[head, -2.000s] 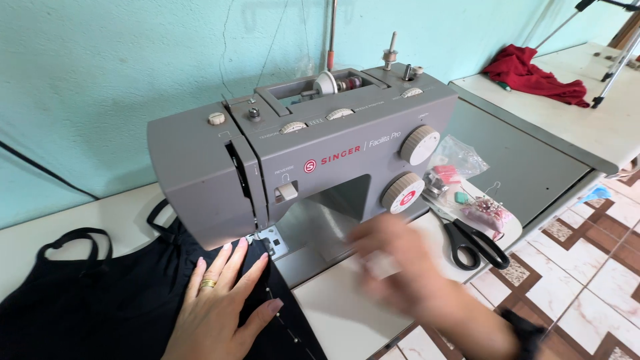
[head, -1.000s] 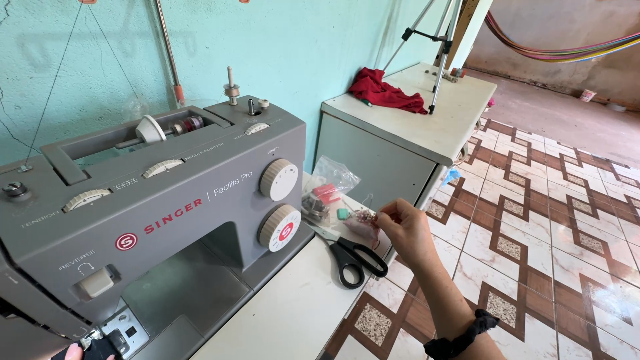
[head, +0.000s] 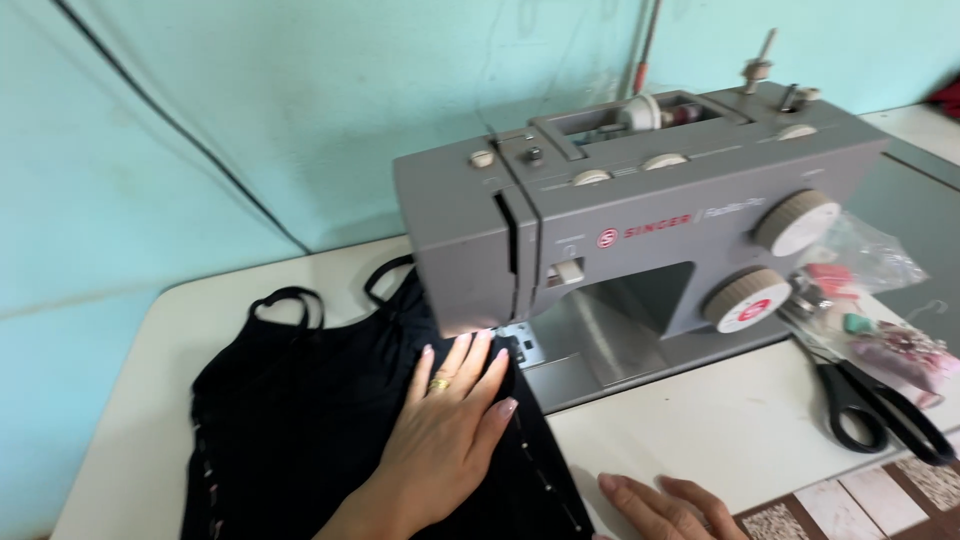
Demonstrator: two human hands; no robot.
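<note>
My left hand (head: 446, 431), with a ring on one finger, lies flat on a black garment (head: 300, 420) with thin straps, its fingertips beside the needle plate (head: 525, 343). The garment runs under the head of a grey Singer sewing machine (head: 637, 210); the needle is hidden. Pins with small pale heads (head: 547, 487) line the garment's right edge, and more pins (head: 208, 472) line its left side. At the bottom of the view, my right hand (head: 660, 510) rests just right of the garment's edge, fingers slightly bent, holding nothing visible.
Black-handled scissors (head: 862, 409) lie on the white tabletop (head: 675, 442) at the right. Near them are a pink pincushion (head: 907, 356) full of pins, a green piece (head: 857, 323) that may be chalk, and a clear plastic bag (head: 870, 251). A wall stands behind the machine.
My right hand has moved from the pincushion back to the lower edge of the view, beside the garment. The view has swung left, bringing my left hand and the garment fully back into sight.
</note>
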